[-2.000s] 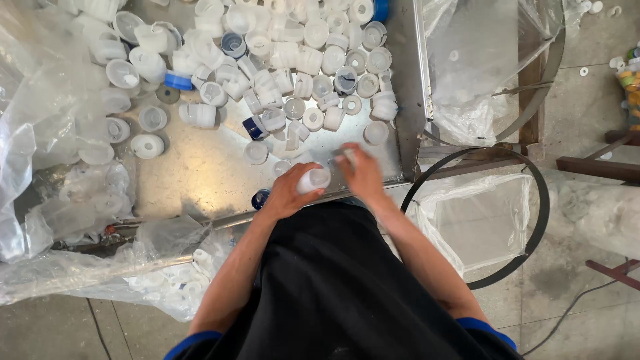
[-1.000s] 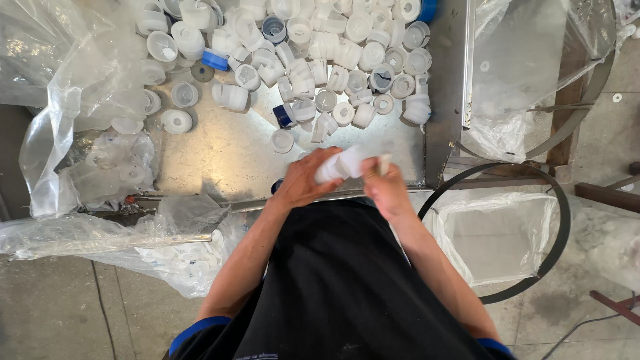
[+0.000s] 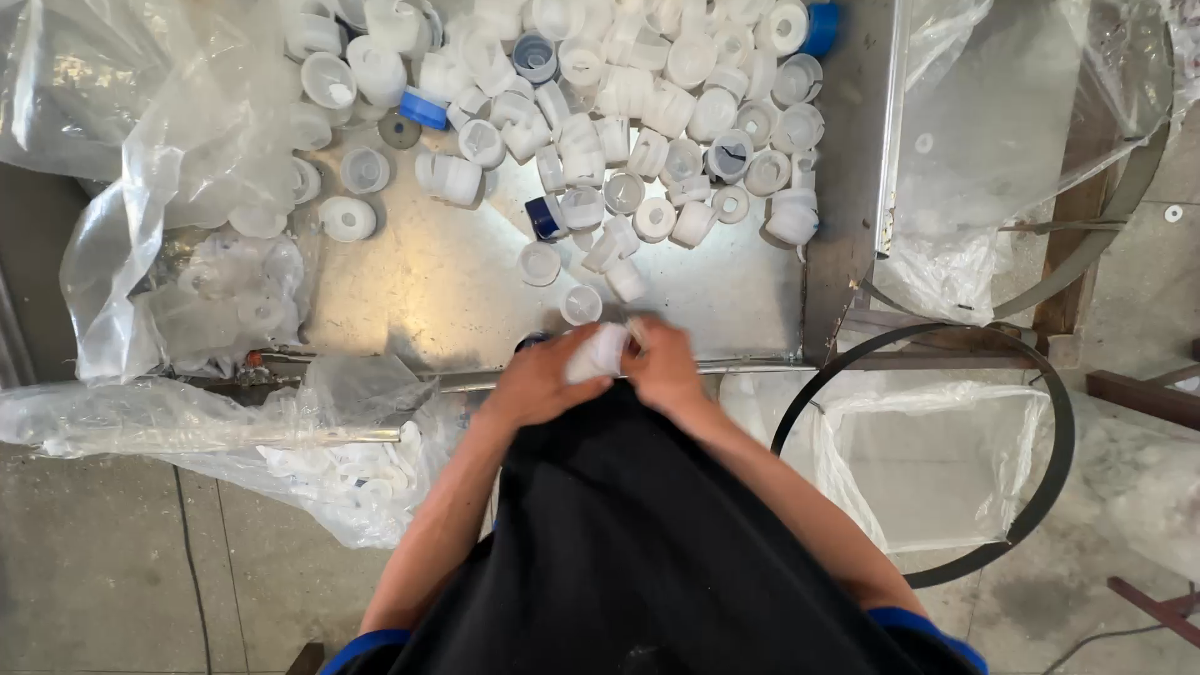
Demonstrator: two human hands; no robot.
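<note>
My left hand (image 3: 544,377) grips a white plastic cap (image 3: 596,354) at the front edge of a metal tray. Against the right end of that cap are the fingers of my right hand (image 3: 664,361); they are blurred, and whether they hold a separate small piece I cannot tell. Just beyond my hands lies a translucent cap (image 3: 581,305). Many white and translucent plastic caps (image 3: 623,91) are heaped at the back of the tray, with a bright blue cap (image 3: 424,109) and a dark blue one (image 3: 545,217) among them. Another dark cap is partly hidden by my left hand.
The metal tray's front lip (image 3: 759,366) runs past my waist. Clear plastic sheeting (image 3: 187,187) drapes over its left side. A plastic bag (image 3: 361,473) with white pieces hangs at lower left. To the right are a black hoop (image 3: 1055,450) and a clear plastic bag liner (image 3: 844,478).
One second ago my hands were wider apart, with a longer blurred white shape between them; now they are close together around the cap.
</note>
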